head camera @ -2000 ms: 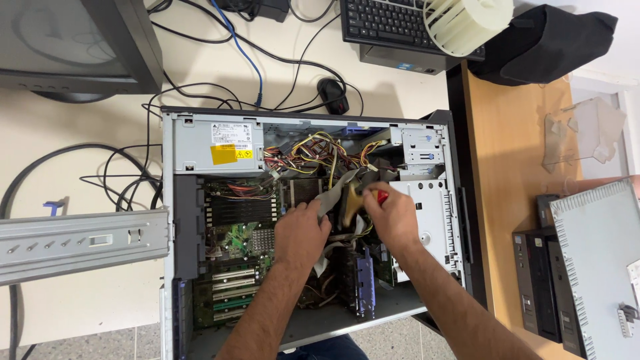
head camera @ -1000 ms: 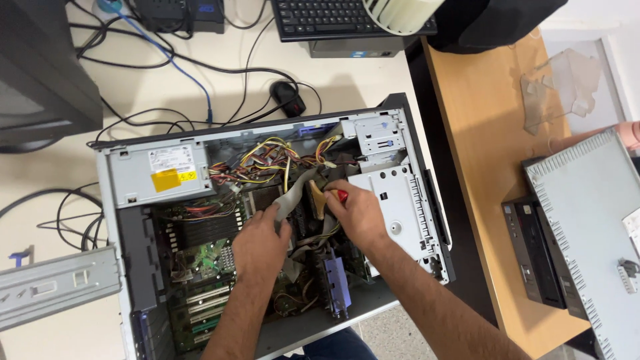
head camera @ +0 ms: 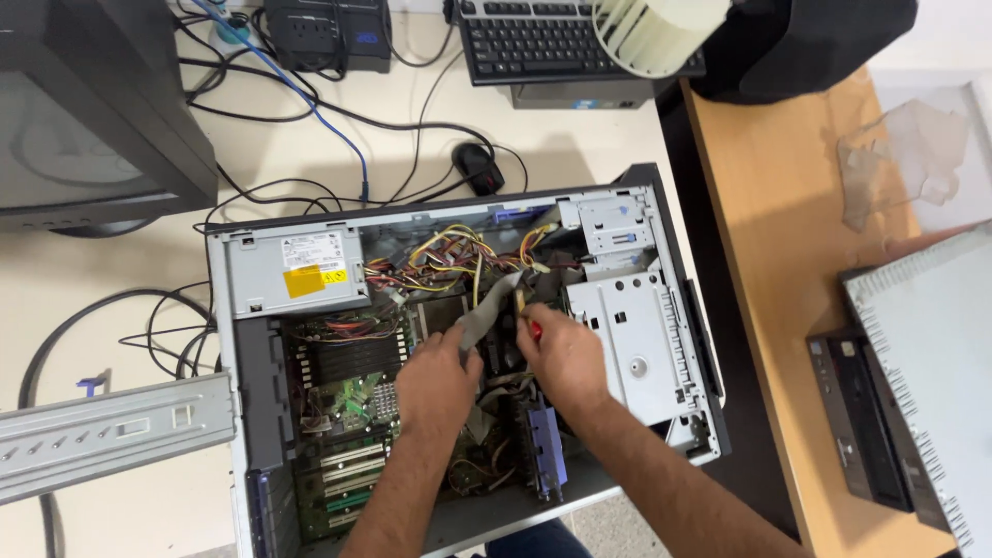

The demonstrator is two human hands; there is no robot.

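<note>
An open desktop computer case (head camera: 418, 213) lies on its side on the table. My left hand (head camera: 440, 380) grips a grey ribbon cable (head camera: 490, 306) above the motherboard (head camera: 360, 411). Beside it, my right hand (head camera: 566, 360) is closed on a brush (head camera: 521, 301) with a red part at the fingers; its bristle end points up among the cables. The power supply (head camera: 291, 271) with a yellow sticker fills the upper left corner of the case. Bundled coloured power wires (head camera: 449, 256) run to its right. A metal drive cage (head camera: 639, 353) is right of my right hand, and a purple plastic bracket (head camera: 547, 449) stands below.
A monitor (head camera: 101, 116) stands at the left, above a long metal rail (head camera: 116, 418). Behind the case are a mouse (head camera: 478, 168), a keyboard (head camera: 535, 46), a white plastic fan wheel (head camera: 659, 31) and loose cables. Another computer (head camera: 860, 418) and a metal panel (head camera: 938, 349) are at the right.
The view has shifted. My left hand stays on the ribbon cable and my right hand stays on the brush, whose tan end now shows narrower and more upright.
</note>
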